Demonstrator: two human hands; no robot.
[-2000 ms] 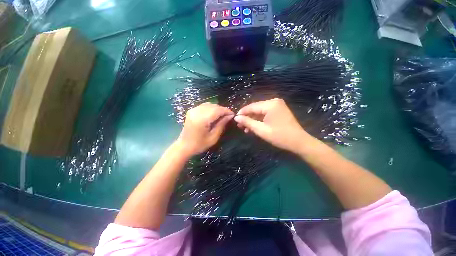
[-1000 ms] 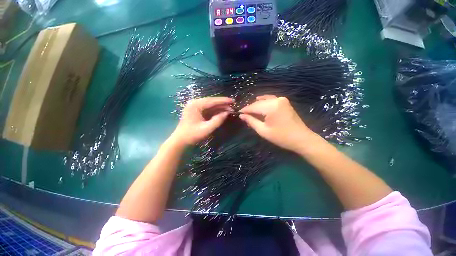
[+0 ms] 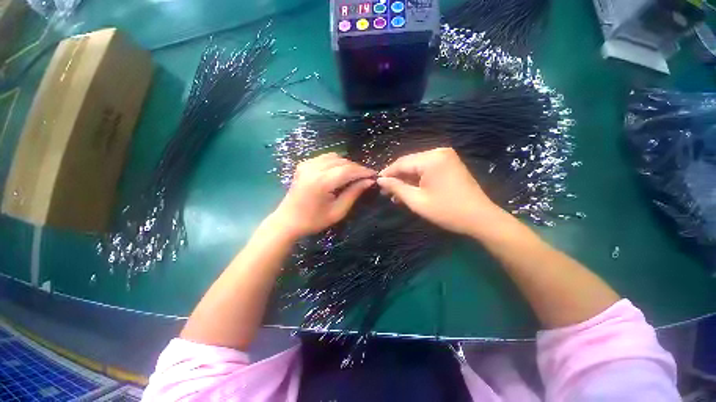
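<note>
Black wire leads (image 3: 479, 129) with silvery end terminals lie in a large pile under and around my hands. My left hand (image 3: 323, 192) and my right hand (image 3: 430, 188) are bare and meet over the middle of the pile. Thumb and forefinger of each hand are pinched together, fingertips almost touching. They pinch something thin and dark, probably a wire lead; it is too small to tell clearly. The dark dispenser box (image 3: 385, 71) with a red display and coloured buttons stands just beyond the pile.
A closed cardboard carton (image 3: 78, 133) stands at the left. A separate wire bundle (image 3: 184, 137) lies beside it. Another dark bundle (image 3: 502, 23) lies at the far right behind the dispenser. Bagged wires (image 3: 683, 169) are at the right edge, with a pale grey box (image 3: 636, 35) beyond. The bench (image 3: 228, 228) is green.
My fingertips opened slightly apart a second ago and have come together again. The whole view has shifted slightly, with the dispenser higher in the picture.
</note>
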